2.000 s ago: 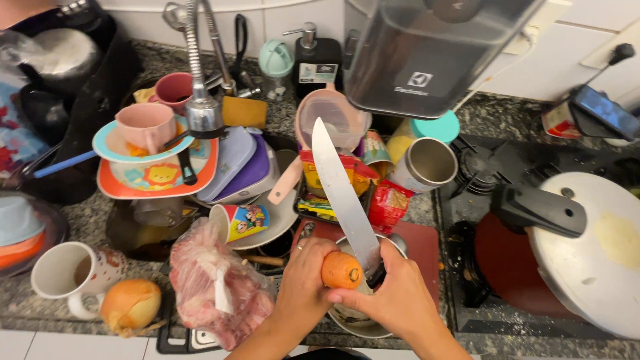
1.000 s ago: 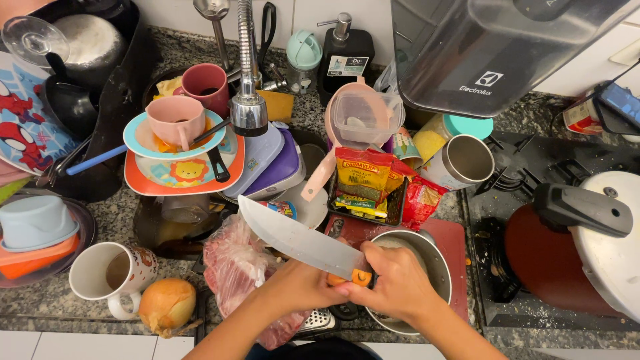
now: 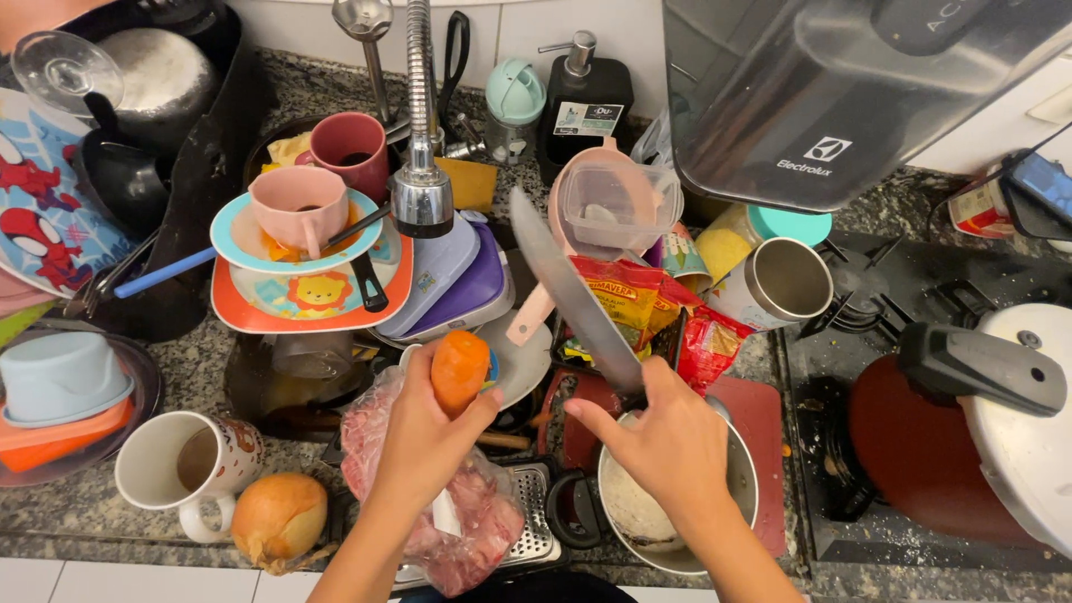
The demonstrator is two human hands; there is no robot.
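My left hand [image 3: 431,427] grips a carrot [image 3: 460,368], its rounded end pointing up, above a plastic bag of raw meat [image 3: 477,523]. My right hand [image 3: 662,435] holds a large kitchen knife [image 3: 578,301] by its handle, which the hand mostly hides; the blade slants up and to the left. Knife and carrot are apart. Below my right hand a metal pot [image 3: 636,502] with a black handle rests over a red cutting board [image 3: 766,435]. A box grater [image 3: 532,511] lies partly under the meat bag.
An onion [image 3: 279,515] and a mug [image 3: 180,469] stand at the left. Behind are stacked plates [image 3: 310,289], a faucet [image 3: 422,197], seasoning packets [image 3: 620,293] and a steel cup [image 3: 775,285]. A pressure cooker [image 3: 1022,419] sits on the stove at the right; an Electrolux appliance [image 3: 837,109] overhangs the counter.
My hands have moved apart. The knife, which was at the carrot a second ago, is now separate from it, and the carrot is raised upright over the meat's side.
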